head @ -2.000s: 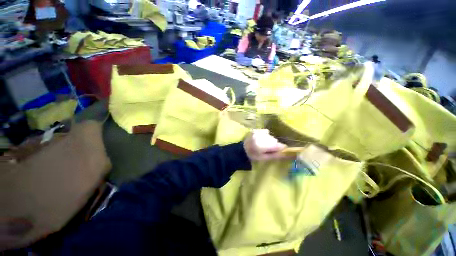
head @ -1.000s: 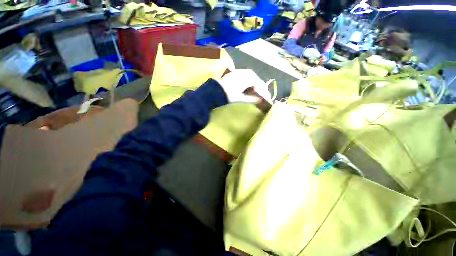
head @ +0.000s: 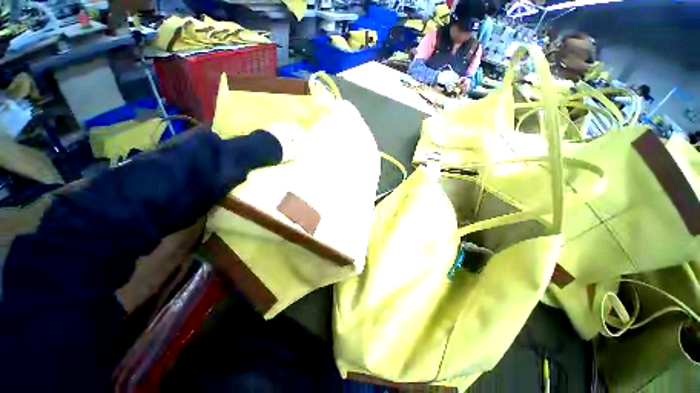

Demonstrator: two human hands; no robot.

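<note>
My left arm in a dark sleeve reaches in from the left. My left hand [head: 295,147] is washed out white against a yellow tote bag [head: 341,165], so its fingers and grip cannot be made out. This bag shows a brown label patch [head: 298,213] above its brown bottom trim [head: 288,232]. Another brown-trimmed yellow part [head: 265,270] lies below it. A second yellow tote bag [head: 407,295] lies open in front, a blue-green tag [head: 457,261] at its opening. My right hand is not in view.
More yellow bags with loops of strap [head: 554,138] are heaped at the right. A red crate [head: 219,73] with yellow pieces on top and blue bins stand behind. A person [head: 451,50] works at the back. A small yellow tool [head: 546,374] lies at the lower right.
My left hand has moved from the front bag's area to the left. The bag with the label patch now lies further left and shows its patch. Straps now stand up over the right-hand bags.
</note>
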